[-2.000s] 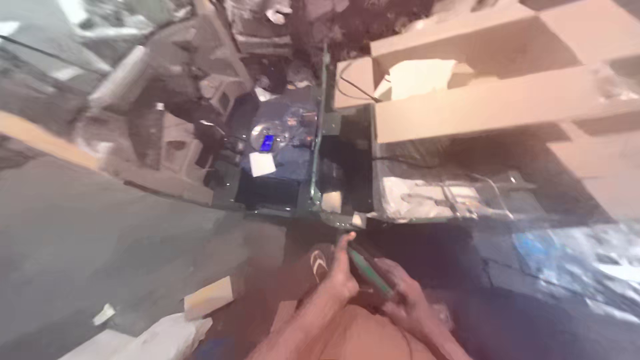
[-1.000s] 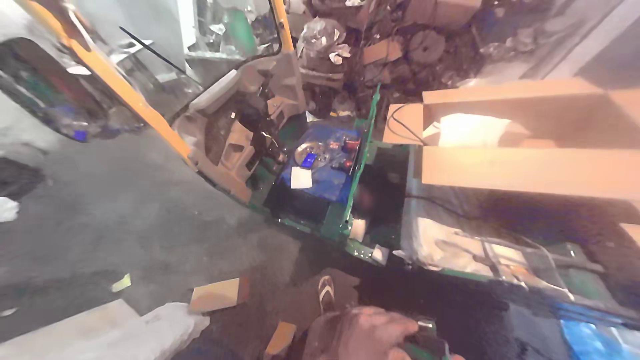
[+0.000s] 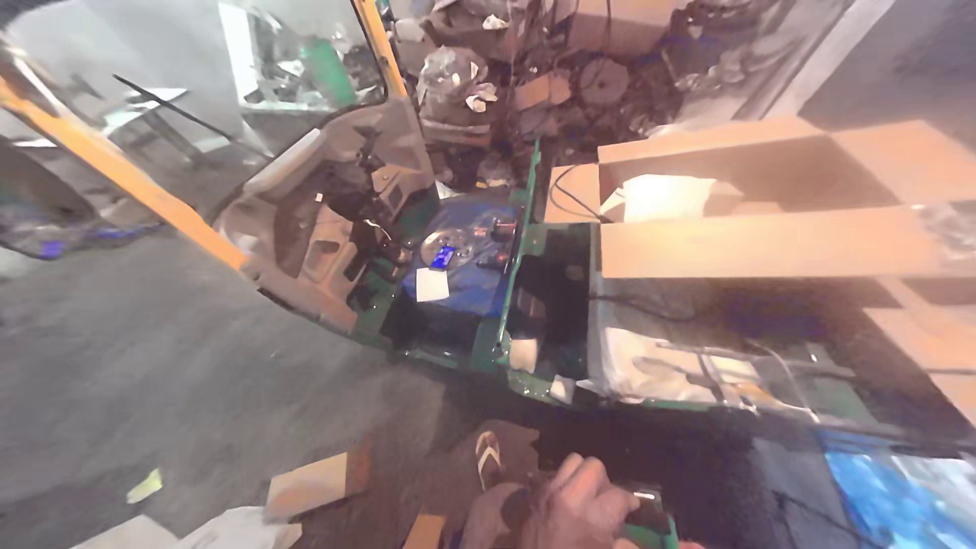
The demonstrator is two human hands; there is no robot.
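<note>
Near the bottom edge my left hand [image 3: 579,499] has its fingers curled beside a green object [image 3: 648,531] with a shiny metal end; blur hides whether it grips it. Of my right hand only a sliver of fingers [image 3: 690,544] shows at the bottom edge, by the same object. Beyond the hands is the green frame of an open vehicle [image 3: 442,357]. A blue-covered seat [image 3: 476,293] in it bears a phone with a lit screen [image 3: 442,258], a white paper [image 3: 432,284] and a clear round plastic item [image 3: 451,242].
A long open cardboard box [image 3: 747,248] lies at the right with pale material inside. A yellow post [image 3: 137,179] rises at the left. On the floor lie a cardboard piece [image 3: 309,483] and white sheets [image 3: 236,530]. A blue plastic bag [image 3: 877,488] is at the lower right.
Two seconds ago both hands were in full view around the long green object; now they are lower, mostly cut off by the bottom edge. The view has shifted.
</note>
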